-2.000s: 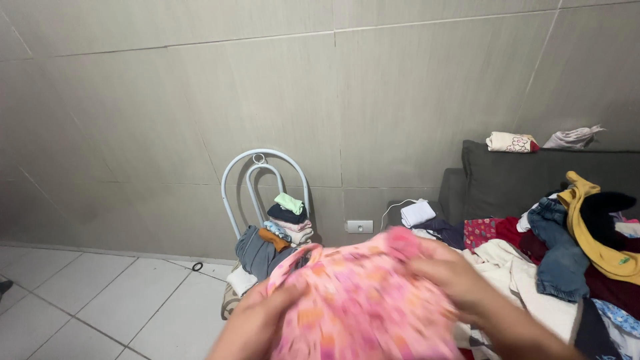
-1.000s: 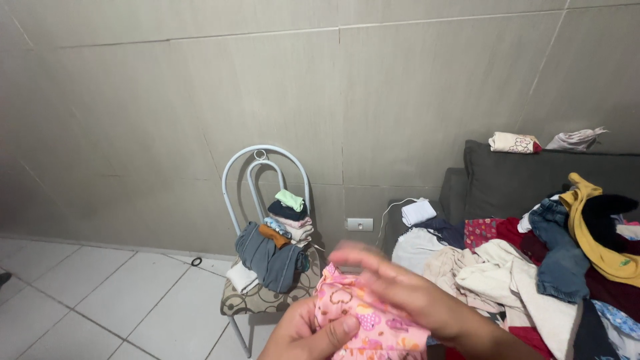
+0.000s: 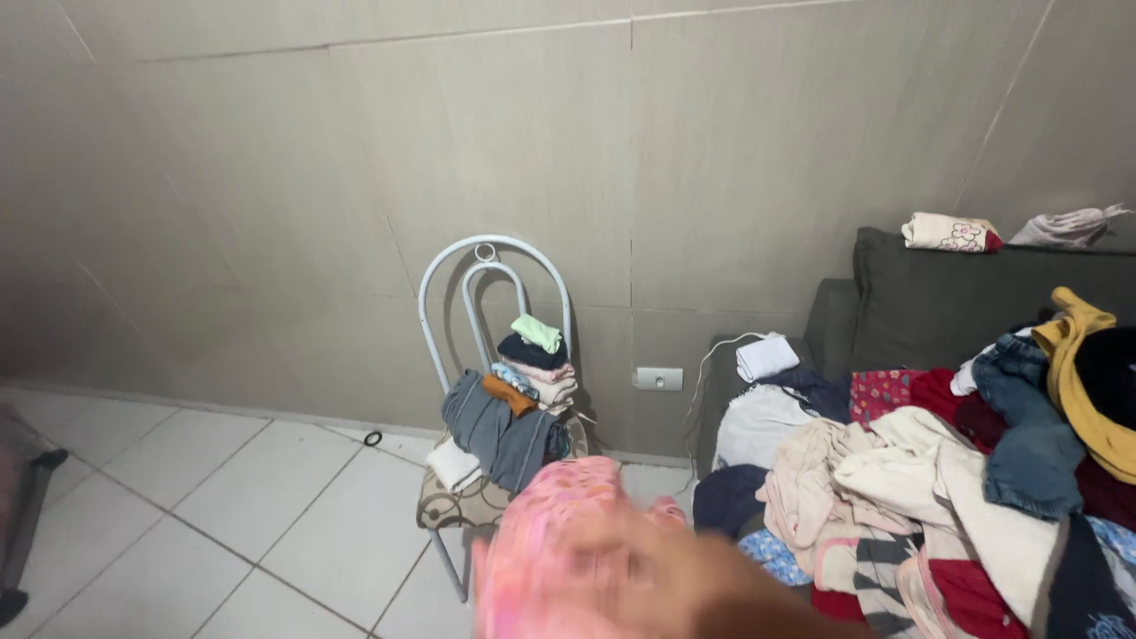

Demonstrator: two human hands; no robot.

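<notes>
A pink patterned garment (image 3: 550, 524) is in front of me at the bottom centre, blurred by motion. Across its right side lies my right hand (image 3: 648, 568), also blurred; whether its fingers grip the cloth cannot be told. Of my left hand only what may be a fingertip shows at the garment's left edge; the rest is hidden behind the cloth or below the frame. Beyond the garment stands a metal-framed chair (image 3: 429, 311) with a patterned seat. It bears a stack of folded clothes (image 3: 552, 388), a grey-blue garment (image 3: 506, 435) and a folded white cloth (image 3: 454, 465).
At right, a dark grey sofa (image 3: 932, 311) holds a heap of mixed clothes (image 3: 923, 461). Rolled cloths (image 3: 950, 232) lie on its backrest and a folded white cloth (image 3: 766, 358) on its arm. A wall socket (image 3: 659, 379) and a white cable (image 3: 701, 377) are between chair and sofa.
The pink garment was held between both hands earlier; now it hangs higher and further left over the chair seat's front, with my right hand across it. The left hand has mostly gone from sight.
</notes>
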